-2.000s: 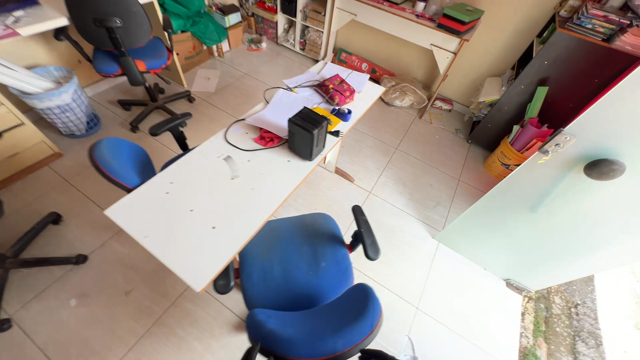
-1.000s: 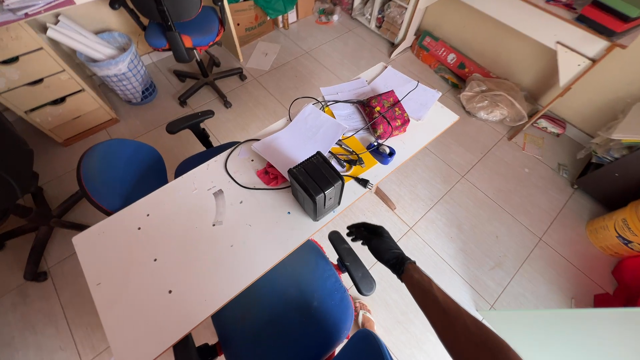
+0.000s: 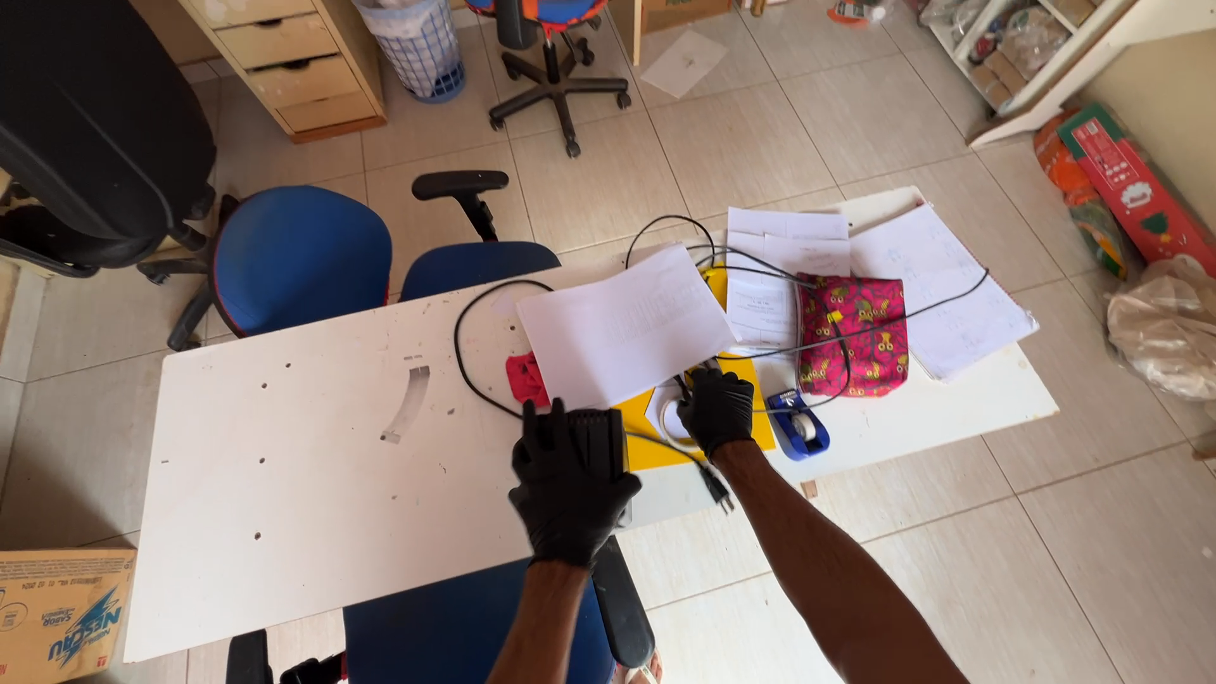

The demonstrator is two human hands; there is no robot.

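Note:
My left hand (image 3: 570,484), in a black glove, rests with fingers spread on a black box-shaped device (image 3: 600,442) at the white table's near edge. Just right of it, my gloved right hand (image 3: 718,408) has its fingers curled over small dark items on a yellow folder (image 3: 655,456), beside a roll of tape (image 3: 673,418); what it grips is hidden. White paper sheets (image 3: 622,328) lie beyond both hands, with red cloth (image 3: 524,378) partly under them. A blue tape dispenser (image 3: 799,425) and a patterned pink pouch (image 3: 853,337) are to the right. Black cables cross the pouch and papers; a plug (image 3: 714,486) lies near the edge.
The white table (image 3: 323,484) has small holes. A blue chair (image 3: 475,622) stands at its near side, its armrest (image 3: 622,603) close below my left hand. More blue chairs (image 3: 302,256) stand beyond. A cardboard box (image 3: 66,613) is at lower left, a blue wastebasket (image 3: 418,47) at the back.
The view has moved closer over the table. My right hand, over the near chair's armrest one second ago, is now on the yellow folder. My left hand has come into view on the black device.

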